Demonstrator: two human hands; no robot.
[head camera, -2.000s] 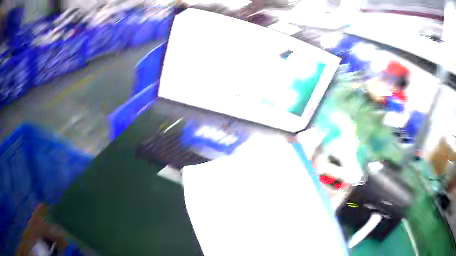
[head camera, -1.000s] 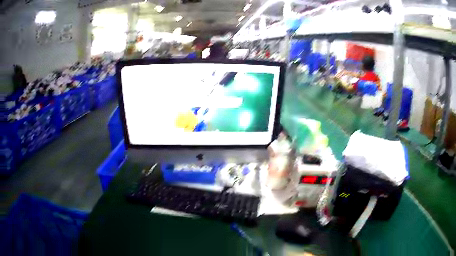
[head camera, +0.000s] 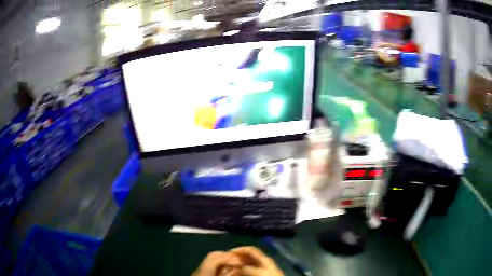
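Observation:
My left hand (head camera: 213, 264) and my right hand (head camera: 256, 262) are at the bottom edge of the view, close together with fingers curled inward and touching. Both are cut off by the edge and blurred. Whether they hold anything small cannot be told. Just beyond them lies the black keyboard (head camera: 240, 214), with a white paper strip (head camera: 197, 230) showing under its near edge. A slim blue pen (head camera: 286, 254) lies on the dark green desktop (head camera: 145, 250), right of my hands. The black mouse (head camera: 342, 241) is farther right.
A large monitor (head camera: 226, 157) stands behind the keyboard. Below it are a blue tray (head camera: 213, 181) and a white round device (head camera: 265, 173). To the right are a pinkish bottle (head camera: 322, 161), a power supply (head camera: 364, 187) and a black box (head camera: 421, 186). A blue crate (head camera: 56, 253) is lower left.
The large white sheet with a blue edge seen two seconds ago is out of view. My hands have come into view at the bottom. The camera has turned and dipped slightly since one second ago.

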